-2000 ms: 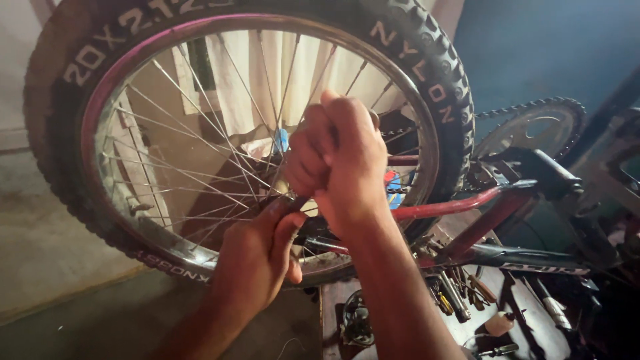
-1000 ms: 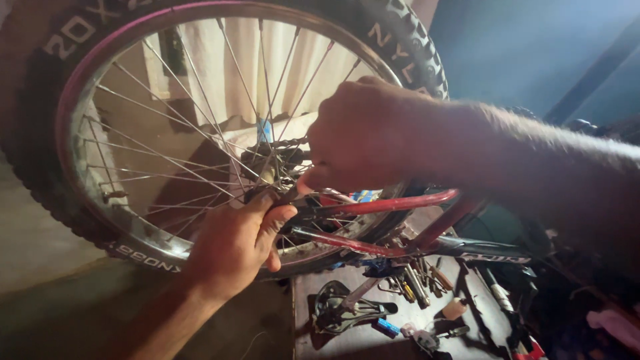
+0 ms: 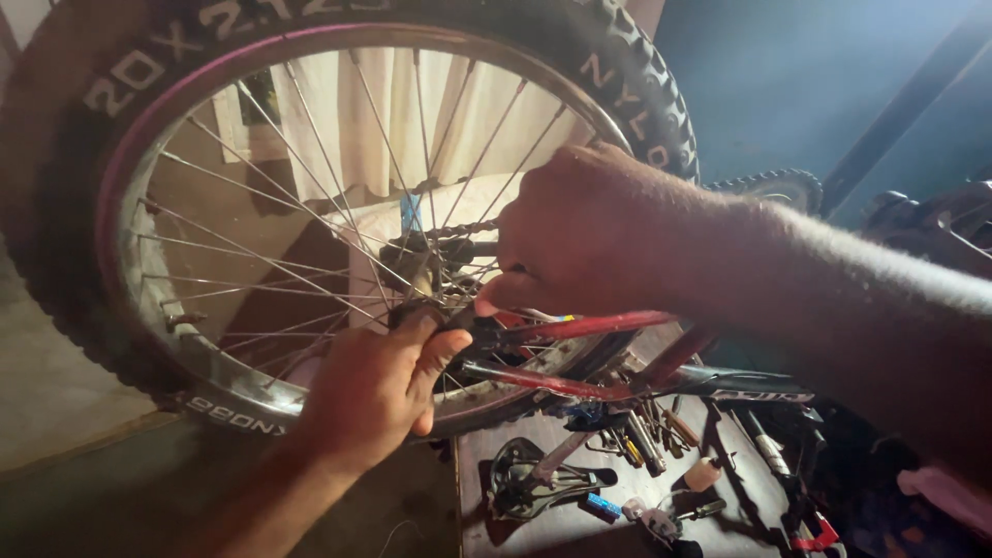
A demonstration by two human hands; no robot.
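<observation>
A bicycle wheel with a knobby tire (image 3: pixel 54 232) and wire spokes fills the left and middle of the head view, joined to a red and black frame (image 3: pixel 558 384). At its hub (image 3: pixel 422 279), my left hand (image 3: pixel 380 380) has thumb and fingers at the axle end; what they pinch is mostly hidden. My right hand (image 3: pixel 581 232) is a fist just right of the hub, over the red frame tubes, closed on what looks like the end of a dark tool, largely covered by the fingers. The chain (image 3: pixel 465 229) runs behind the spokes into that hand.
Below the frame, a table (image 3: pixel 480 465) bears a bicycle saddle (image 3: pixel 535 480), a small blue box (image 3: pixel 603 506), a small bottle (image 3: pixel 702 474) and several metal tools (image 3: pixel 647 442). A curtain (image 3: pixel 349 116) hangs behind the wheel. The chainring (image 3: pixel 775 186) is at right.
My right forearm has swung from rising at the lower middle to reaching in from the right, with the fist still close to the hub. My left hand stays by the axle.
</observation>
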